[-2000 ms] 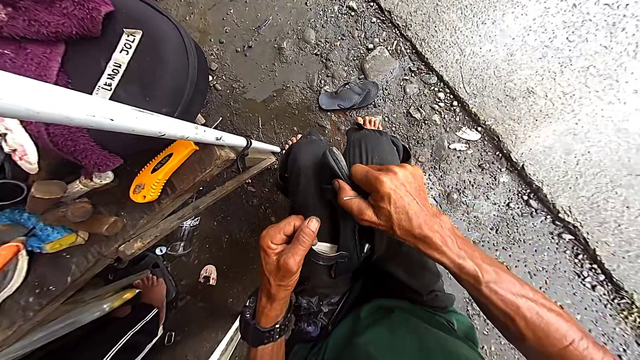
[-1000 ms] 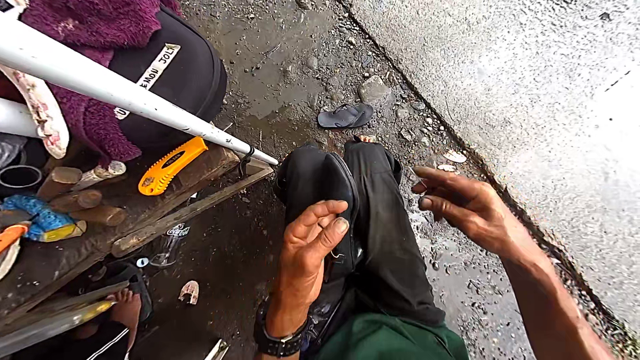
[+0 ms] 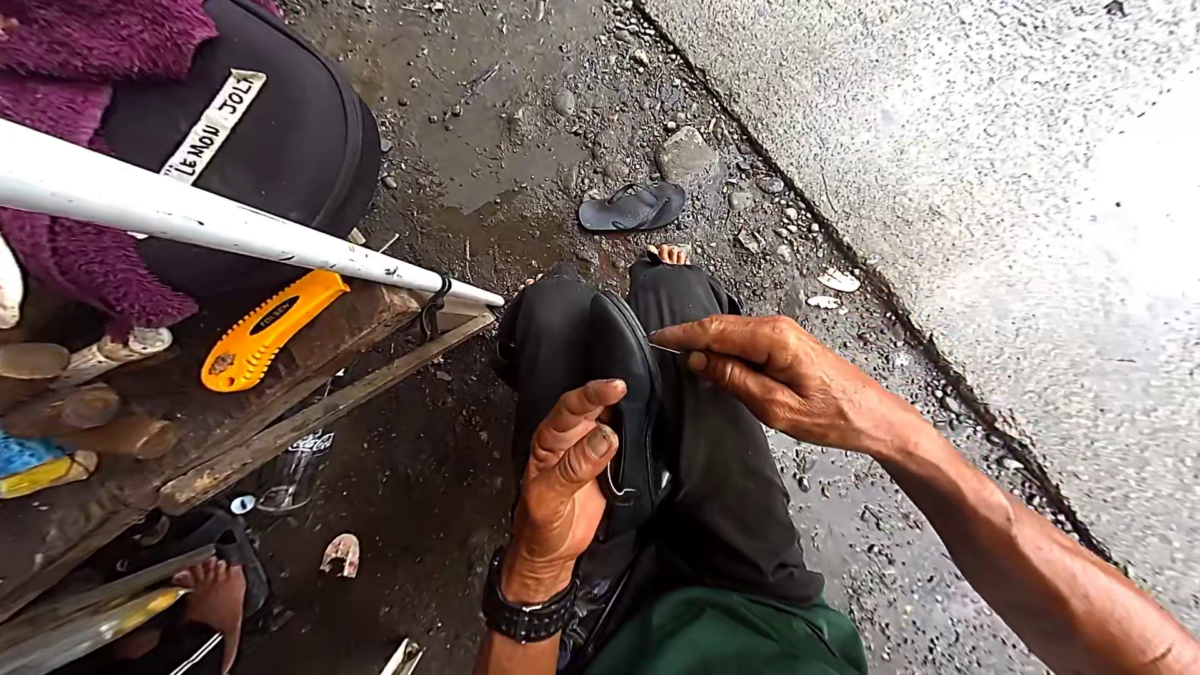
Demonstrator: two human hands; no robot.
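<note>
A black shoe [image 3: 625, 352] lies between my knees with its toe pointing away from me. My right hand [image 3: 773, 380] pinches a thin metal needle [image 3: 667, 349] between thumb and forefinger, close to the right edge of the shoe. Beside the shoe's left edge, and partly over it, is my left hand [image 3: 569, 469], thumb and forefinger raised; whether it pinches thread cannot be told. A light thread end [image 3: 614, 486] curls on the shoe near the left fingers. On the left wrist sits a black watch.
A wooden bench [image 3: 281, 403] at left carries an orange utility knife [image 3: 272, 330] and wooden handles [image 3: 94, 408]. A white pole [image 3: 234, 234] slants over it, beside a black case [image 3: 272, 150]. Flip-flops [image 3: 633, 207] lie on wet ground ahead. Another person's foot [image 3: 214, 600] shows lower left.
My right hand was away to the right of the shoe one second ago and has come back to its right edge. Two seconds ago both hands were over the shoe.
</note>
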